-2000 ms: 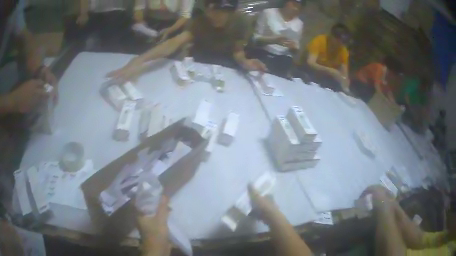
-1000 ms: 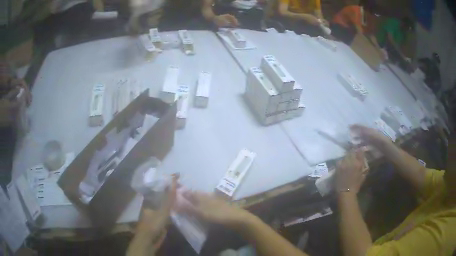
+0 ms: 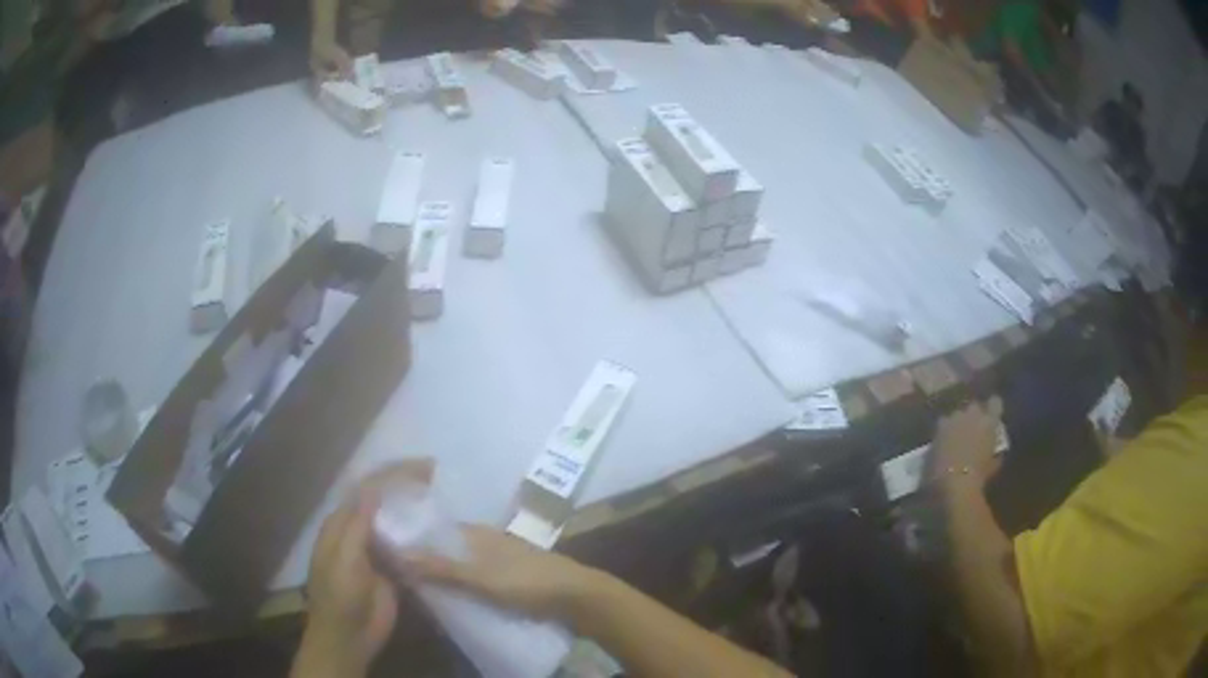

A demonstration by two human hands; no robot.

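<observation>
My left hand point(image 3: 351, 570) and my right hand point(image 3: 497, 570) are together at the bottom centre, holding a white leaflet point(image 3: 464, 616) with something pale and blurred at its upper end, possibly a plastic bag. What is inside cannot be told. An open-ended white retail box point(image 3: 579, 431) with a green picture lies right of my hands at the table's front edge, touched by neither hand. The brown parts bin point(image 3: 331, 411), full of white papers, stands left of my hands.
A stepped stack of white boxes point(image 3: 689, 212) stands mid-table. Single boxes point(image 3: 428, 258) stand behind the bin. A tape roll point(image 3: 109, 421) and label sheets point(image 3: 82, 503) lie at left. A person in yellow point(image 3: 1113, 543) holds a white box at right. Other people sit along the far edge.
The view has shifted, so the table items appear higher and more to the left. My hands have closed together around the white leaflet. The neighbour's hands have moved lower, below the table edge.
</observation>
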